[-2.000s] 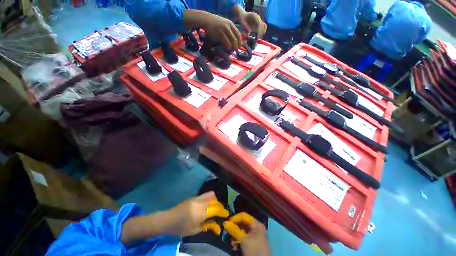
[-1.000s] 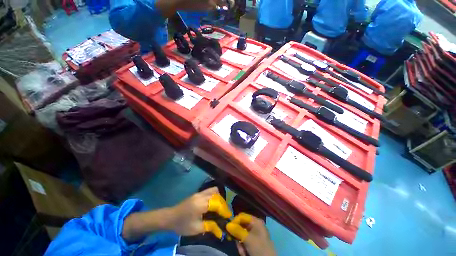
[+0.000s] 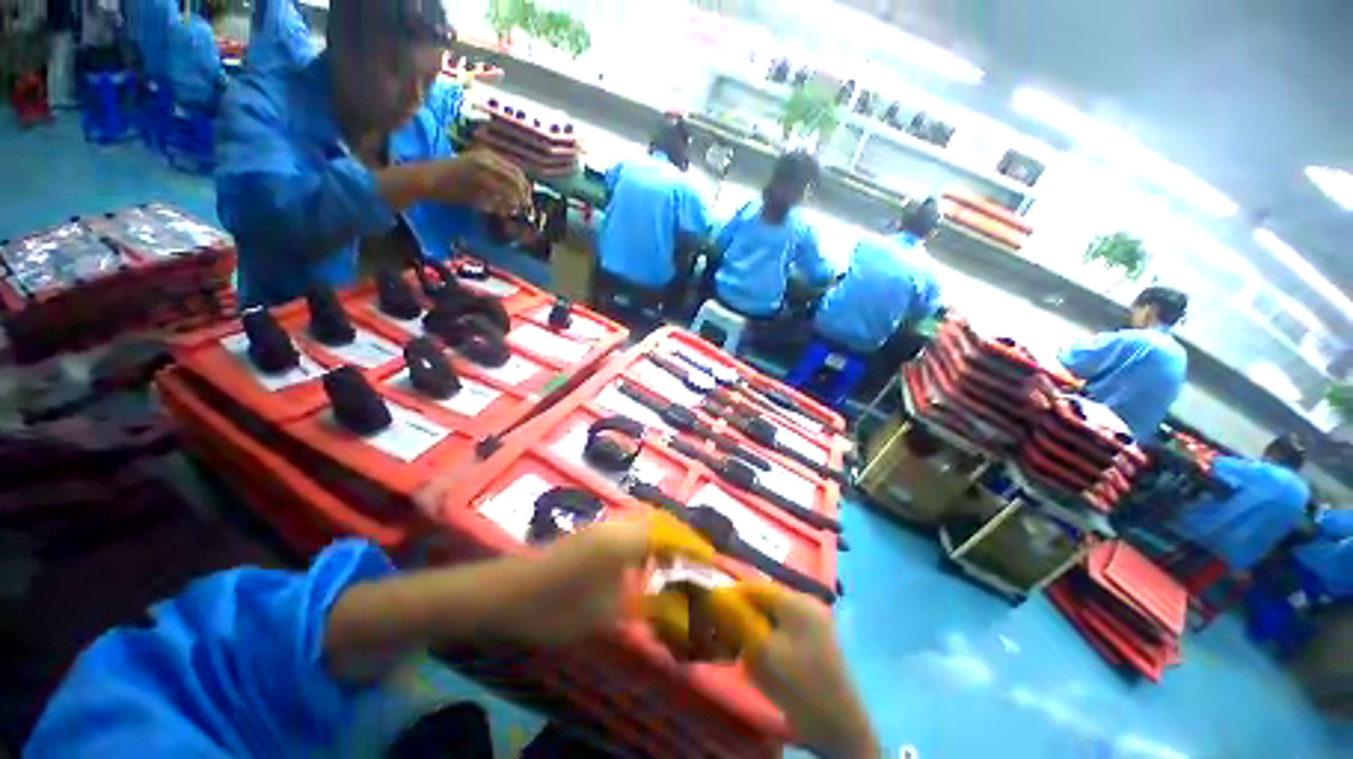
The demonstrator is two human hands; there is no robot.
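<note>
My left hand [image 3: 601, 583] and my right hand [image 3: 794, 645], with yellow finger cots, meet above the near edge of the right tray. Between the fingers they hold a dark watch [image 3: 695, 605], blurred and mostly covered. In the right red tray [image 3: 490, 463], two black watches stand as closed loops, one at the near left [image 3: 565, 513] and one behind it [image 3: 613, 442]. Several open watches lie flat to their right, one partly behind my hands [image 3: 714, 522].
A left red tray [image 3: 282, 430] holds several looped watches. A coworker in a blue smock [image 3: 297, 193] stands behind it, hands raised. Stacked red trays sit on a cart [image 3: 987, 400] at the right. Wrapped trays [image 3: 112, 274] are at the far left. Seated workers line a bench behind.
My view has tilted up and swung to the right. Both hands have risen from over my lap to the right tray's near edge with the watch between them.
</note>
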